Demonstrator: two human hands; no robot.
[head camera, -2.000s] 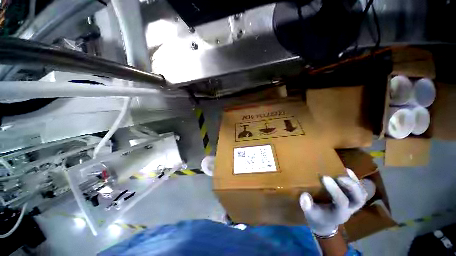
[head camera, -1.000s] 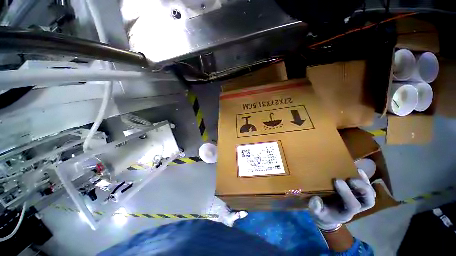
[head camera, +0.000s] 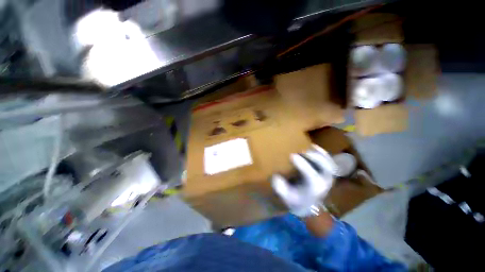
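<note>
A closed brown carton (head camera: 234, 183) with a white label and dark printed symbols lies in front of me, blurred. My right hand (head camera: 307, 180), in a white glove, is at its near right corner, with the thumb at the near side and the fingers over the top. I cannot make out my left hand. A small white patch shows under the carton's near edge, too small to tell what it is.
An open carton (head camera: 380, 121) at the upper right holds several white cylinders (head camera: 367, 93). Another open carton (head camera: 353, 196) with a white round end (head camera: 344, 164) is beside my right hand. Machine frames and tubes stand at left, a metal housing above. A black object is at lower right.
The view has shifted, so the cartons appear further left and are blurred. My right hand stays at the closed carton's corner. The white cylinder end left of that carton no longer shows clearly.
</note>
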